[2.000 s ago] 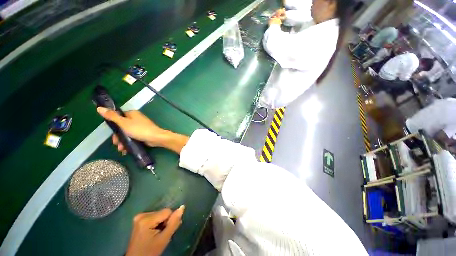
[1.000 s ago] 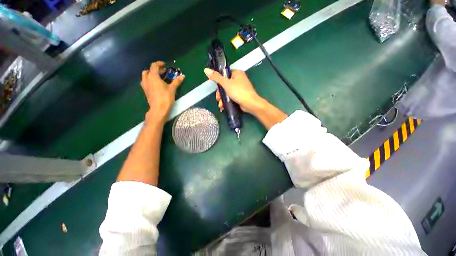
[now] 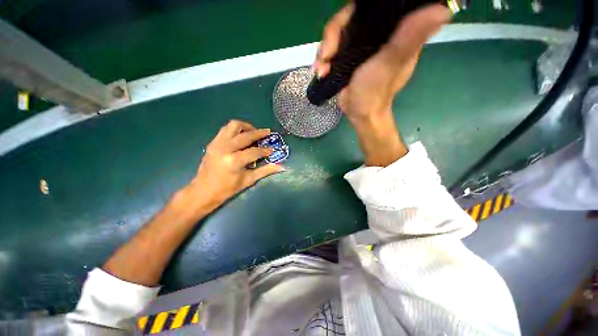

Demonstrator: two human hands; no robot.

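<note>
My left hand [image 3: 233,161] holds a small open smartwatch housing [image 3: 275,148] on the green bench, with its blue circuit board facing up. My right hand [image 3: 374,72] grips the black electric screwdriver [image 3: 357,49], which points down and left over the round speckled screw plate [image 3: 298,115]. The tip of the screwdriver is hidden or too blurred to tell, so I cannot tell whether it touches the plate. The plate lies against the pale rail, just above and right of the housing.
The pale rail [image 3: 216,73] curves behind the plate, with a metal bracket [image 3: 85,92] at the left. The thick cable [image 3: 524,125] curves down at the right. A crumpled clear bag [image 3: 549,69] and another person's sleeve [image 3: 557,170] are at the right. A small brown scrap [image 3: 44,186] lies left.
My left hand has brought the housing from the conveyor belt onto the bench below the plate. My right hand has moved the screwdriver from beside the plate to over it.
</note>
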